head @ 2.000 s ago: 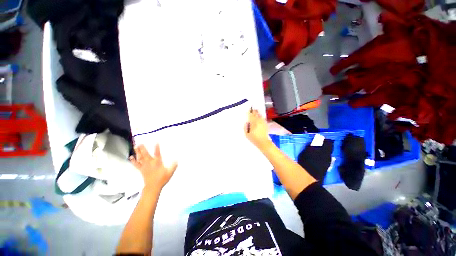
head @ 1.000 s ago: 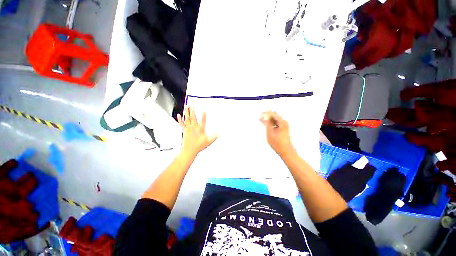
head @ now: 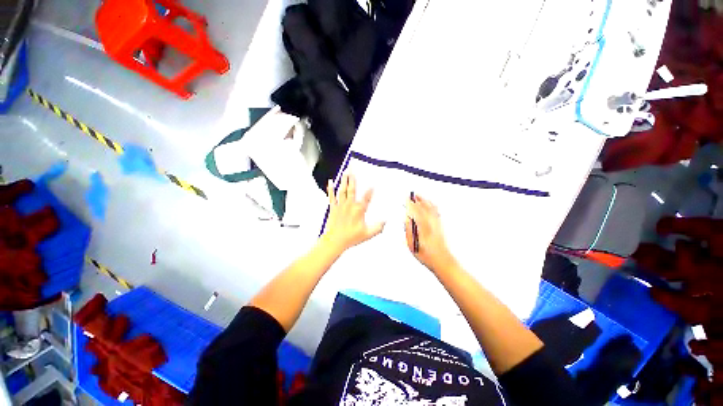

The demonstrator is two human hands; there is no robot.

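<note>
A large white pattern sheet lies on the white table and blends into it. A thin black strip of a cut panel shows along its far edge. My left hand lies flat with spread fingers near the sheet's left edge. My right hand holds a thin dark marking pen over the white surface, a little right of my left hand and nearer me than the strip.
A white sewing machine stands at the far right. Black garment pieces and a white cloth bundle with a green band lie left. A blue crate with dark pieces is at right. A red stool stands far left.
The view has turned, so the strip now slants down to the right and more of the machine shows. My right hand has moved from the strip's right end towards my left hand, still holding the pen.
</note>
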